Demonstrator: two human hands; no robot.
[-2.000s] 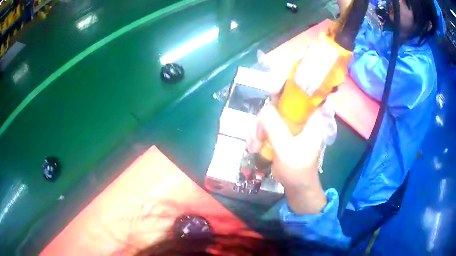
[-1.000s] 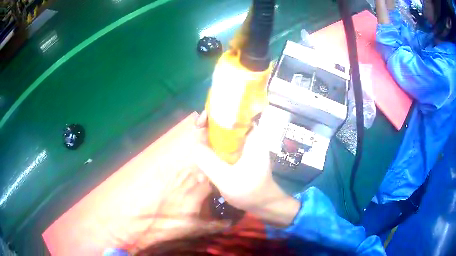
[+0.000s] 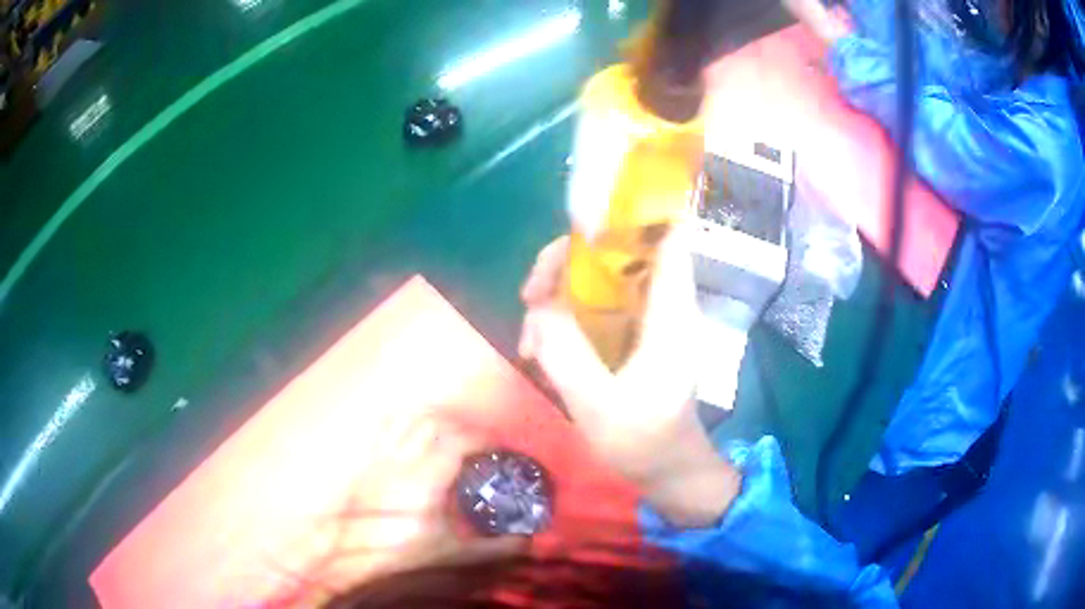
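My right hand [image 3: 619, 381] grips the yellow-orange electric screwdriver [image 3: 625, 202], held upright between the red-pink mat and the white boxes. Its tip is hidden behind my hand. A glossy black round unit [image 3: 506, 493] with shiny details lies on the red-pink mat [image 3: 309, 416], left of and below my hand. The white parts bin [image 3: 740, 256] is partly hidden behind the driver. The nearer white box [image 3: 717, 387] is mostly covered by my hand. My left hand is not in view. Dark strands blur the bottom edge.
Two more black round units [image 3: 432, 121] [image 3: 127, 360] sit on the green surface [image 3: 274, 214]. A clear plastic bag [image 3: 815, 286] lies right of the bin. A black cable [image 3: 886, 297] hangs at the right. A neighbour in a blue smock [image 3: 988, 238] works beside a second red-pink mat [image 3: 928, 238].
My right hand and the driver went from the boxes to over the mat's round unit, and are now up and right of it. The unit shows more fully. The camera view has shifted too.
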